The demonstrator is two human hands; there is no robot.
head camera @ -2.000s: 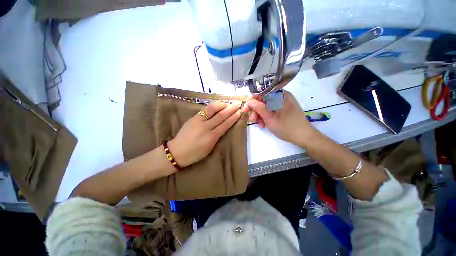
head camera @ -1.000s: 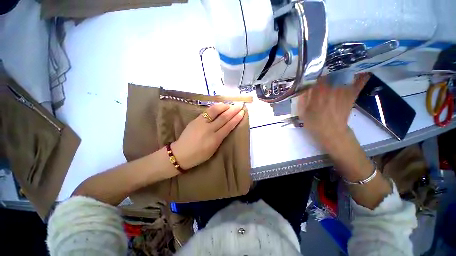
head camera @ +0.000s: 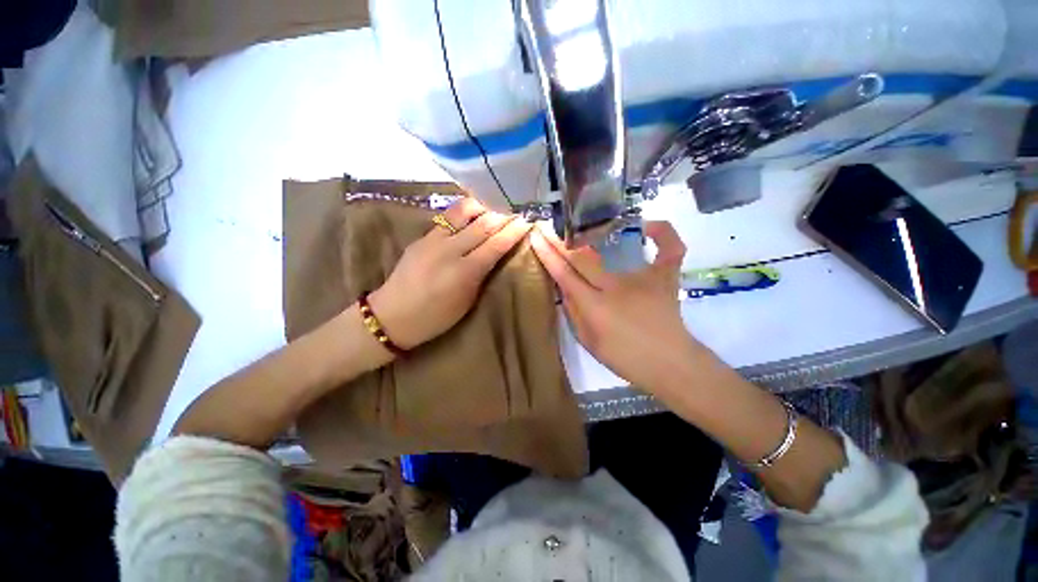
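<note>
A brown garment panel (head camera: 455,375) lies in front of the sewing machine (head camera: 489,80), its near edge hanging over the table edge. A light zipper (head camera: 387,202) runs along its far edge. My left hand (head camera: 438,279) lies flat on the panel, fingers pointing at the needle area. My right hand (head camera: 620,307) is at the panel's right corner, thumb and fingertips against the cloth beside my left fingertips. The presser foot area is brightly lit and partly hidden by the machine head and my fingers. Thread snips (head camera: 731,281) lie right of my right hand.
A black smartphone (head camera: 894,244) lies at the right, with orange scissor handles (head camera: 1024,227) at the rim. Another brown zipped panel (head camera: 97,307) lies at the far left, near pale cut pieces (head camera: 154,159). A brown strip (head camera: 239,25) is at the far side. The table's front edge (head camera: 820,362) curves across.
My right hand has come back from near the phone to the panel's corner. The panel's lower right corner has swung toward me. The view has shifted, and the snips show again.
</note>
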